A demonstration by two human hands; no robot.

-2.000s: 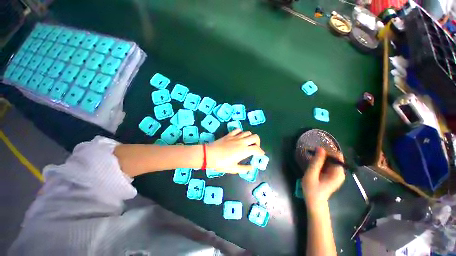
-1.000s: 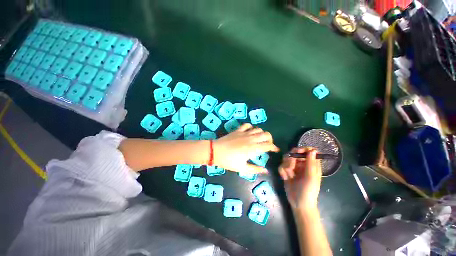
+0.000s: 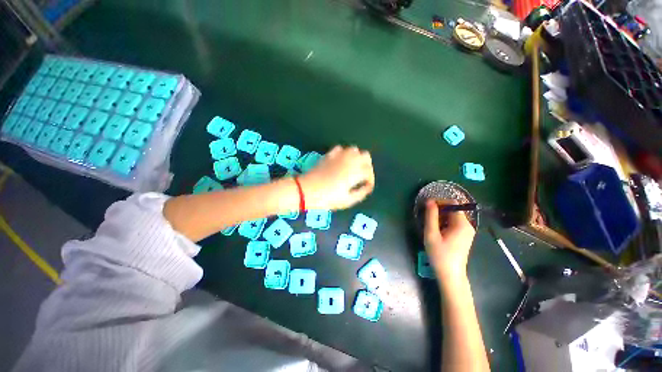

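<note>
Many turquoise square housings [image 3: 302,281] with small dark central marks lie loose on the dark green bench. My left hand [image 3: 338,176] is over the upper part of this group, its fingers curled; whether it holds a housing is hidden. My right hand [image 3: 449,236] holds a thin dark stick-like tool [image 3: 462,208] like a pen, over the round dish [image 3: 423,194] of speckled grey contents. The hand covers the dish's lower part. One housing [image 3: 425,264] lies partly hidden left of my right wrist.
A blister tray of turquoise housings [image 3: 87,120] lies at left. Two housings [image 3: 454,135] lie beyond the dish. A slim rod [image 3: 507,254] lies right of it. A blue bin [image 3: 597,207], black gridded tray [image 3: 613,65] and white carton [image 3: 564,338] stand at right. Round tins [image 3: 469,35] sit at the far edge.
My left hand has moved up and its fingers have curled; more lower housings show. My right hand has moved from the dish's left side onto its lower part, with the tool. The view has shifted slightly.
</note>
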